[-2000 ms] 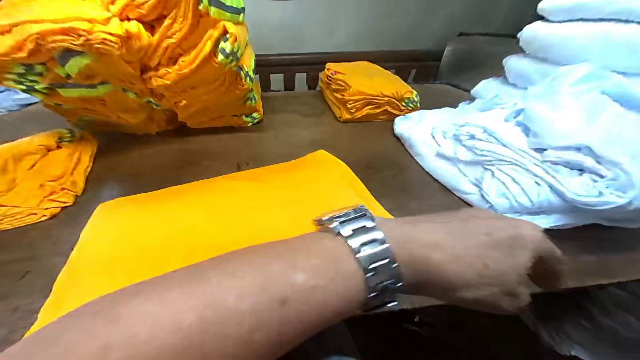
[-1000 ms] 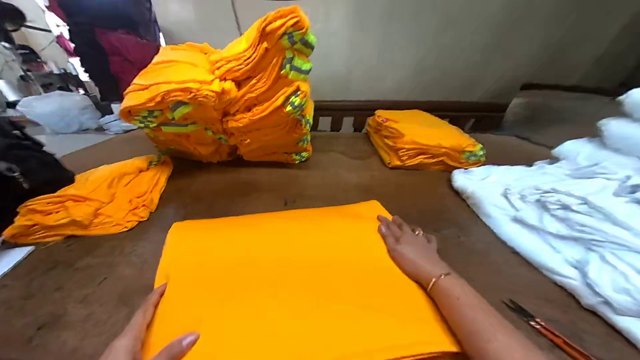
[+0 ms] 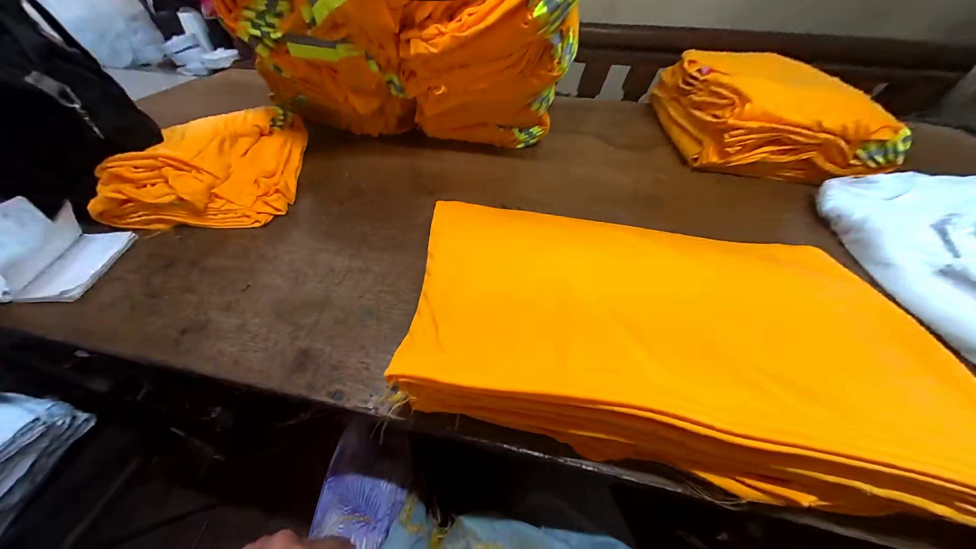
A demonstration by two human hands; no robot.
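A thick stack of flat orange cloth [image 3: 648,320] lies at the front of the brown wooden table, its layered edges hanging slightly over the table's front edge. Only a small part of one hand [image 3: 299,540] shows at the bottom of the view, below the table and beside a purple patterned item [image 3: 358,499]. Which hand it is, and whether it holds anything, I cannot tell. Light blue fabric [image 3: 518,534] with orange thread bits lies close to its right. No hand touches the orange stack.
Bundles of orange cloth with yellow-green patterned trim [image 3: 473,76] stand at the back. A folded orange pile [image 3: 770,114] sits back right, a smaller one [image 3: 206,171] at left. White cloth [image 3: 907,236] lies right; an open paper booklet [image 3: 69,255] and black bag [image 3: 61,114] are left.
Both hands rested on the orange stack a second ago; now neither is on it, and part of one hand is low at the bottom edge. The view has turned left and down.
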